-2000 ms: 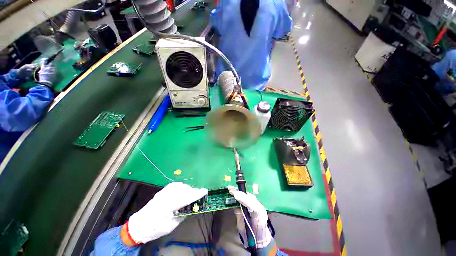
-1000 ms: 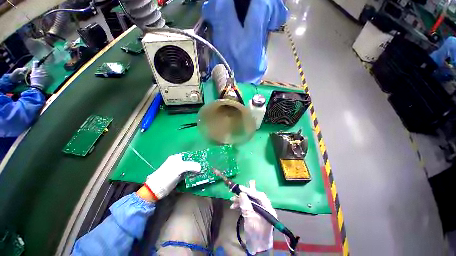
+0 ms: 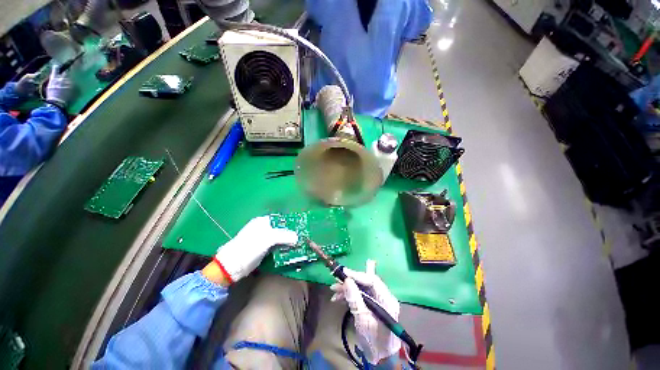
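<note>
A green circuit board [image 3: 327, 233] lies flat on the green mat, its side with small silvery dots facing up. My left hand [image 3: 250, 249], in a white knit glove with an orange-red cuff, holds the board's left end. A thin strand of solder wire [image 3: 206, 211] runs from the left glove up toward the belt. My right hand [image 3: 370, 311], in a looser white glove, grips the soldering iron [image 3: 331, 266] like a pen. The iron's tip is at the board's middle, close to the left fingertips; whether it touches a joint cannot be told.
A tan fume funnel [image 3: 339, 173] stands just beyond the board. Behind are a white blower [image 3: 266, 94], a white bottle [image 3: 385, 153] and a black fan [image 3: 428, 155]. The iron stand [image 3: 428, 209] with yellow sponge is right. The conveyor belt [image 3: 65, 238] carries boards at left. Workers in blue are nearby.
Since two seconds ago the board has gone from tilted in both hands to flat on the mat, and the iron has turned its tip onto it. Over the last second the hands have barely moved.
</note>
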